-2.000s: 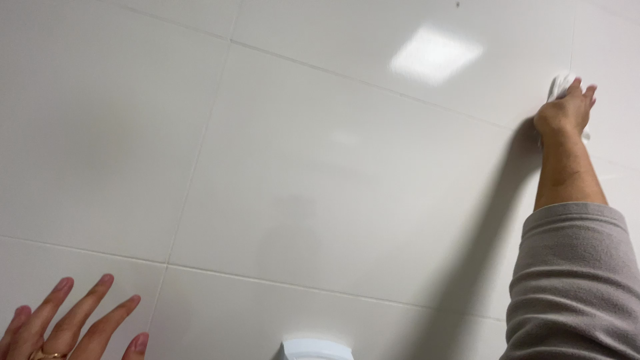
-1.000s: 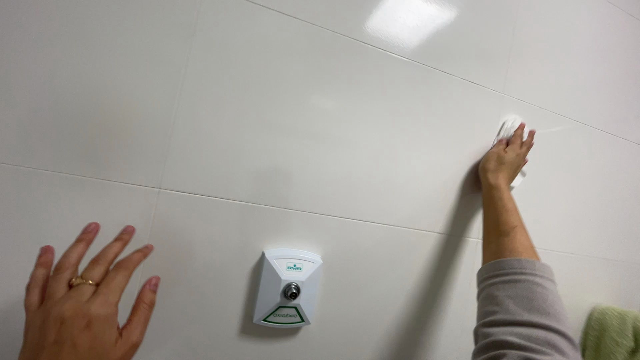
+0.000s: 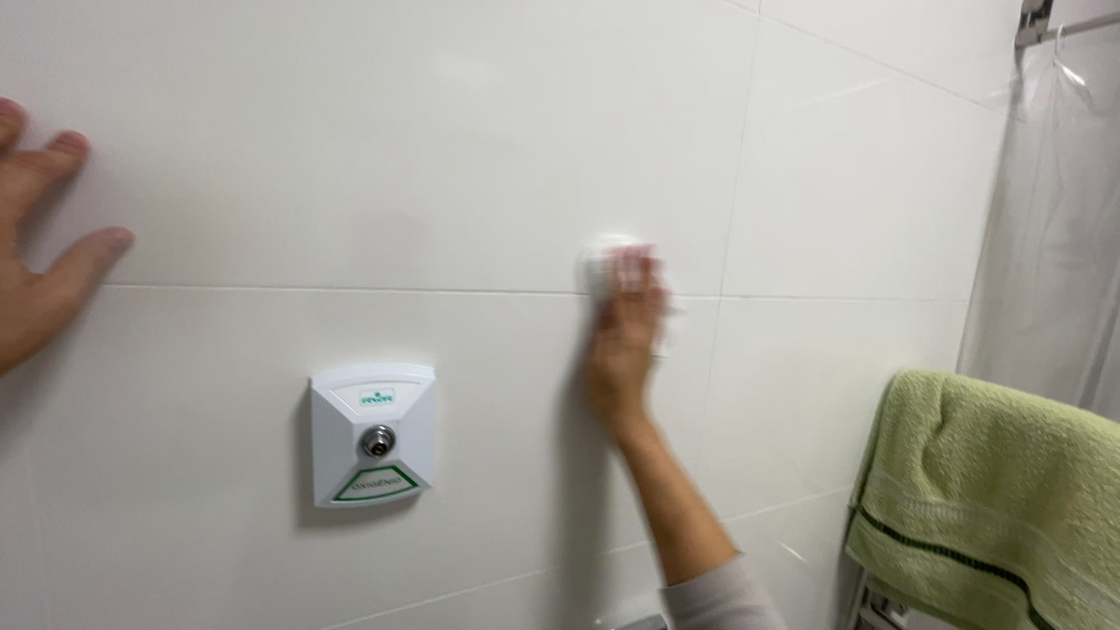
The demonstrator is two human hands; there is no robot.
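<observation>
My right hand point(image 3: 626, 341), blurred by motion, presses a white cloth or wipe point(image 3: 604, 262) flat against the white tiled wall point(image 3: 490, 201), just over a horizontal joint. Part of the white material shows past the hand's right side. At the left edge, my left hand point(image 3: 39, 254) has its fingers spread at the wall and holds nothing that I can see; part of it is cut off by the frame. Between the hands and lower down, a white wall outlet point(image 3: 328, 442) with a round metal fitting point(image 3: 378, 441) and a green-edged label is fixed to the tiles.
A green towel point(image 3: 1006, 490) hangs at the lower right over a metal rack. Behind it, a translucent shower curtain point(image 3: 1041, 219) hangs from a rail point(image 3: 1085, 28) at the upper right. A piece of metal point(image 3: 643, 623) shows at the bottom edge.
The view has shifted, bringing the shower curtain into sight. My right hand, with the white cloth, has moved down the wall. My left hand remains spread at the left.
</observation>
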